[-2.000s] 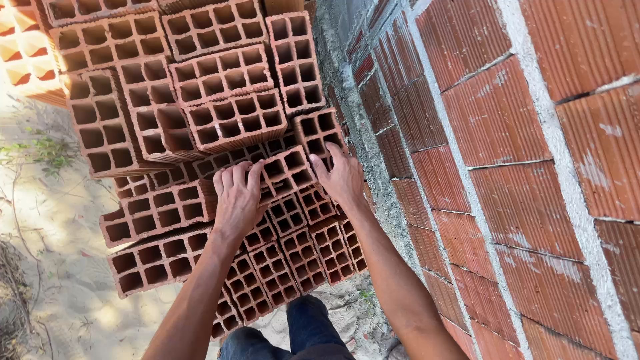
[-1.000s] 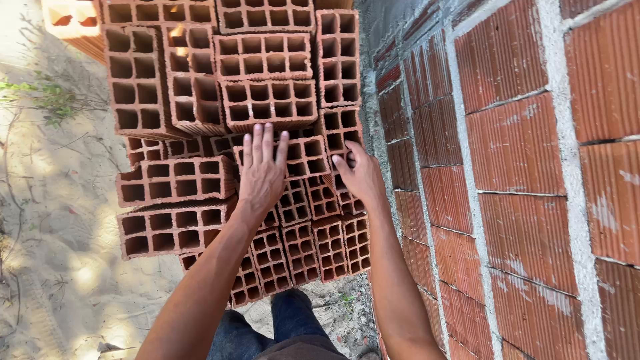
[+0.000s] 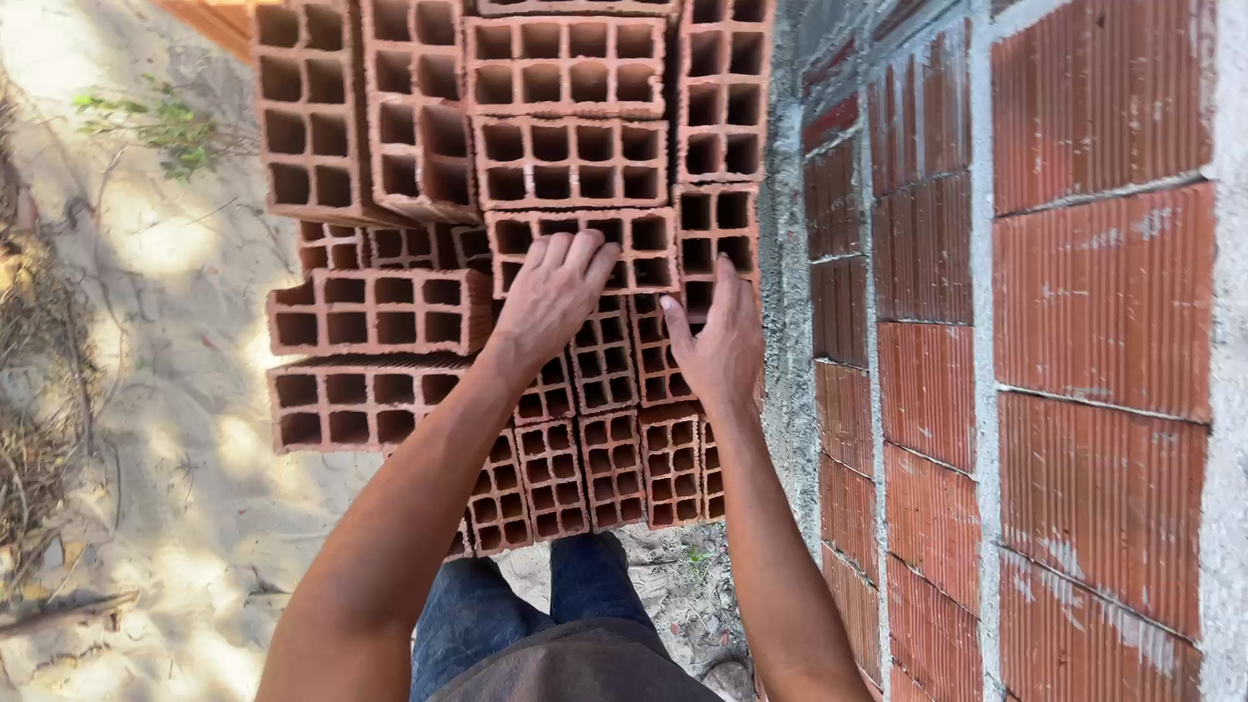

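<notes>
Hollow red clay bricks are stacked in front of me, their open cells facing up. My left hand [image 3: 559, 292] rests on a horizontal hollow brick [image 3: 648, 252] near the middle, its fingertips at the cells of that brick. Over the upright hollow brick [image 3: 717, 207] to the right lies my right hand [image 3: 719, 336], fingertips at its lower cells and thumb by the corner of the horizontal brick. Neither hand is visibly closed around a brick. The palms' undersides are hidden.
A mortared wall of ribbed clay bricks [image 3: 1102, 292] rises close on the right. Two more horizontal bricks [image 3: 375, 312] stick out at the stack's left. Sandy ground [image 3: 195, 390] with a small green plant [image 3: 171, 127] lies left; my legs stand against the stack's near side.
The horizontal brick now sits snug below the others, where two seconds ago it lay tilted between my hands. My left hand went flat on it, then its fingers bent again.
</notes>
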